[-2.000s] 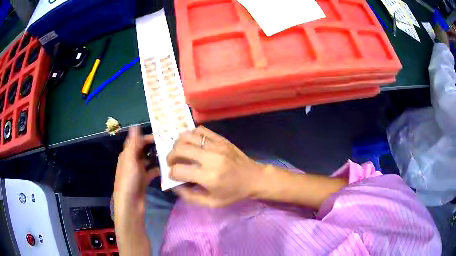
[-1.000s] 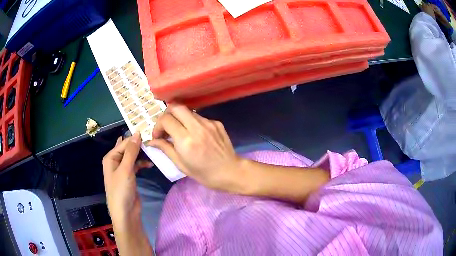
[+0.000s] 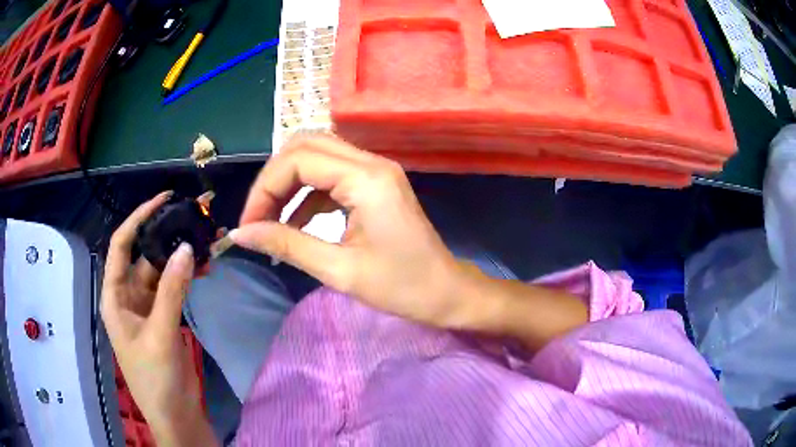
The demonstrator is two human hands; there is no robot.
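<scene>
My left hand [image 3: 144,323] holds a black rounded housing [image 3: 174,231] above my lap, with the thumb on its face. A small orange spot shows at its upper right edge. My right hand [image 3: 358,227] pinches a tiny pale adhesive piece [image 3: 224,244] between thumb and forefinger, close to the housing's right edge. I cannot tell if the piece touches the housing. The white liner sheet [image 3: 307,74] with rows of tan rectangles lies on the bench and hangs over its edge, partly hidden behind my right hand.
A large red-orange foam tray stack [image 3: 524,131] bears a white paper [image 3: 550,13]. A blue stick [image 3: 218,72], a yellow-handled tool [image 3: 183,63] and a tan scrap [image 3: 203,149] lie on the bench. A filled red tray [image 3: 74,122] and a machine panel [image 3: 52,323] are left. Another person's sleeve [image 3: 777,201] is right.
My right hand has left the liner sheet and is now beside the black housing with a pale piece. My left hand has moved away from the liner, raising the housing into clear view.
</scene>
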